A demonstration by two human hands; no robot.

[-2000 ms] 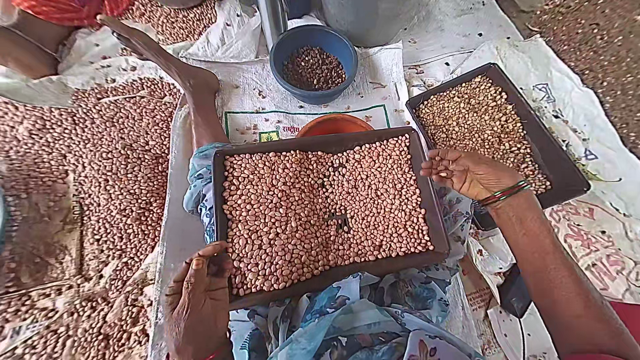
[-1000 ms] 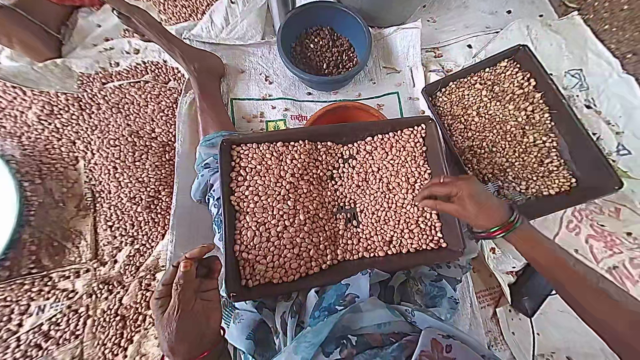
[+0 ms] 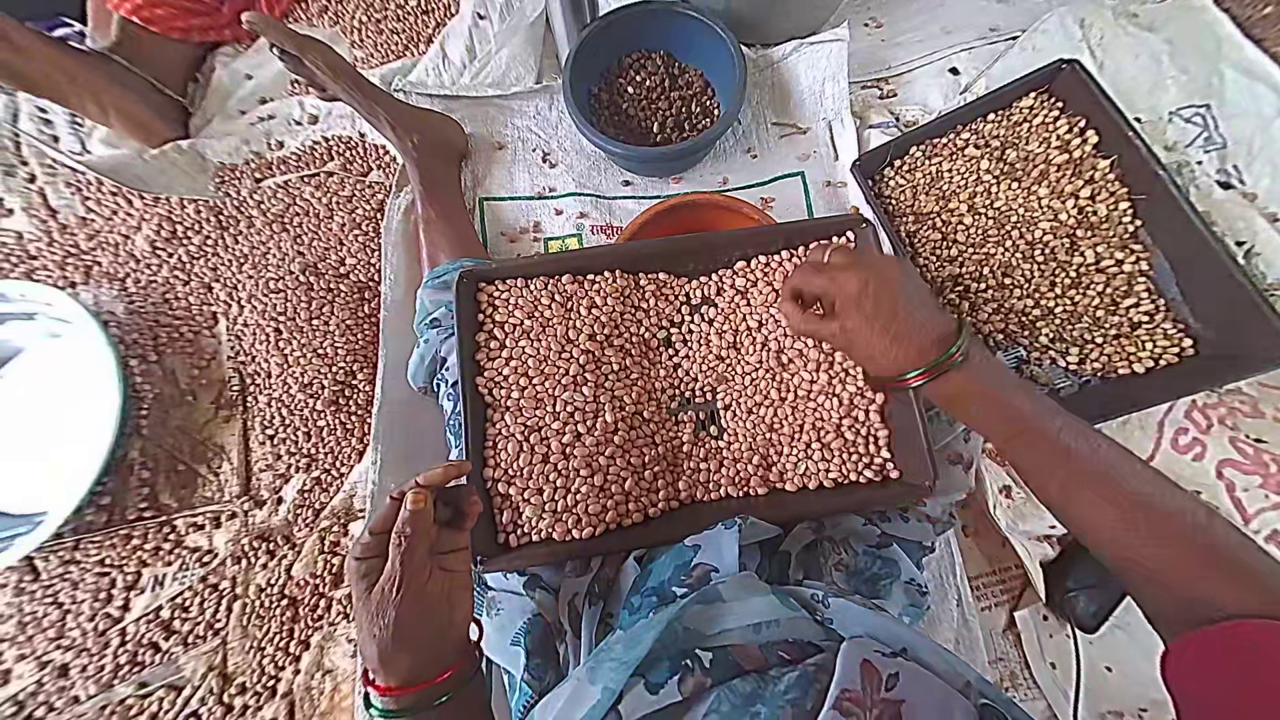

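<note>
A dark rectangular tray point(image 3: 705, 515) of shelled peanuts point(image 3: 580, 400) rests across my lap. My right hand point(image 3: 860, 305) is over the tray's upper right part, fingers curled at the peanuts; whether it pinches one is unclear. My left hand point(image 3: 420, 560) is beside the tray's lower left corner, its fingertips bent together close to the rim; whether it grips the rim or holds something small cannot be told. An orange bowl point(image 3: 695, 215) is partly hidden behind the tray. Beyond it stands a blue bowl point(image 3: 655, 160) with dark, shrivelled-looking kernels point(image 3: 655, 100).
A second dark tray point(image 3: 1225, 290) at right holds smaller, paler nuts point(image 3: 1030, 230). Peanuts point(image 3: 300, 300) cover the sheets at left, where a white round dish point(image 3: 55, 420) stands. Another person's arm or leg point(image 3: 90, 85) shows at top left. A dark object with a cord point(image 3: 1080, 585) lies at lower right.
My right hand has moved from the tray's right rim inward over the peanuts, toward the upper right part. My left hand stays near the lower left corner. More of the white dish shows at left.
</note>
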